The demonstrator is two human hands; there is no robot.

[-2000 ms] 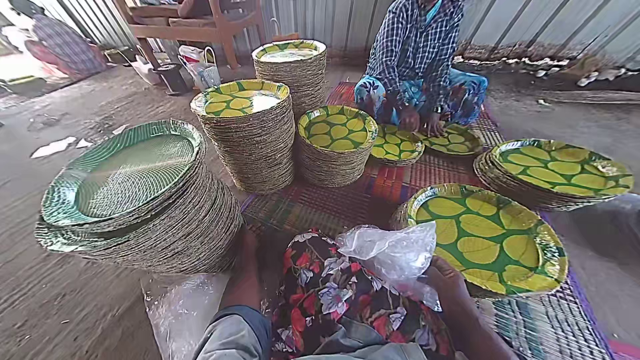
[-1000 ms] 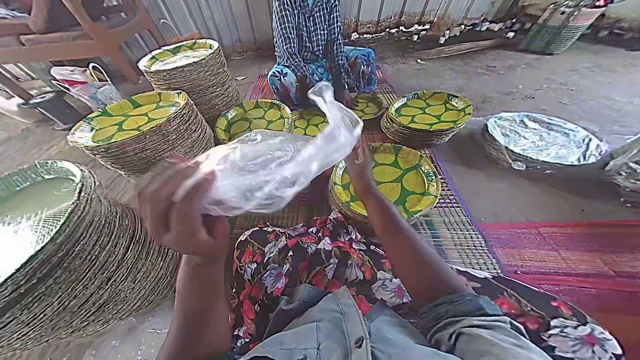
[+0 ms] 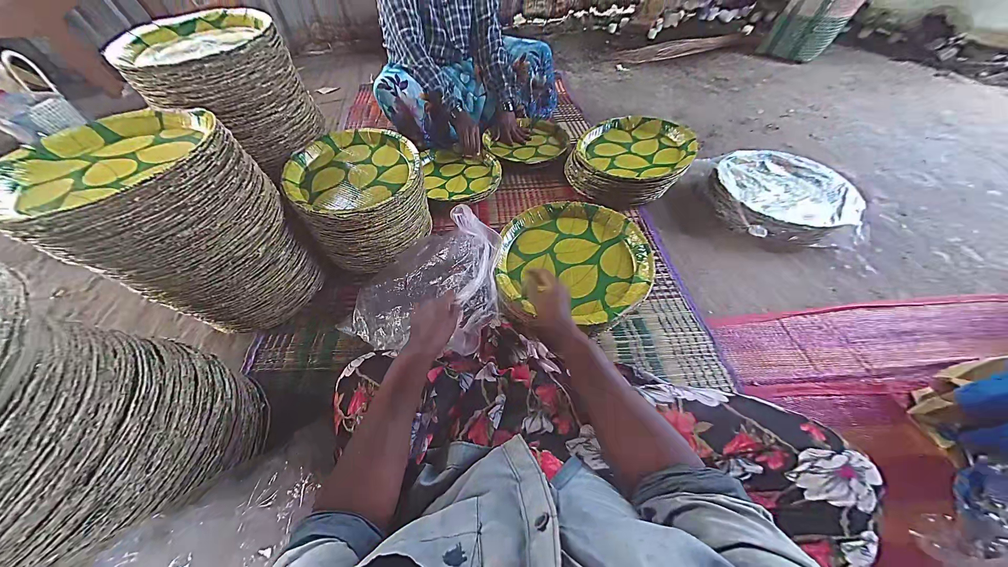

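My left hand (image 3: 433, 321) grips the edge of a clear plastic bag (image 3: 405, 287), which hangs crumpled between the plate stacks in front of my lap. My right hand (image 3: 549, 303) is over the near-left rim of a stack of green plates with a yellow leaf pattern (image 3: 579, 264); blur hides whether its fingers hold anything. Left of the bag stands a taller stack of the same plates (image 3: 354, 197). Beyond, a person in a checked shirt has both hands (image 3: 488, 132) on two low lots of plates (image 3: 461, 175).
Tall plate stacks (image 3: 165, 213) rise at the left, the nearest showing rough brown edges (image 3: 118, 425). Another stack (image 3: 632, 157) stands at the far right of the woven mat (image 3: 669, 339). A plastic-wrapped stack (image 3: 787, 197) sits on the ground. Loose plastic (image 3: 228, 504) lies at lower left.
The plastic bag, raised in front of me a second ago, is now lower, beside the near stack. My left hand has come down with it. The view has shifted to the right since the first frame.
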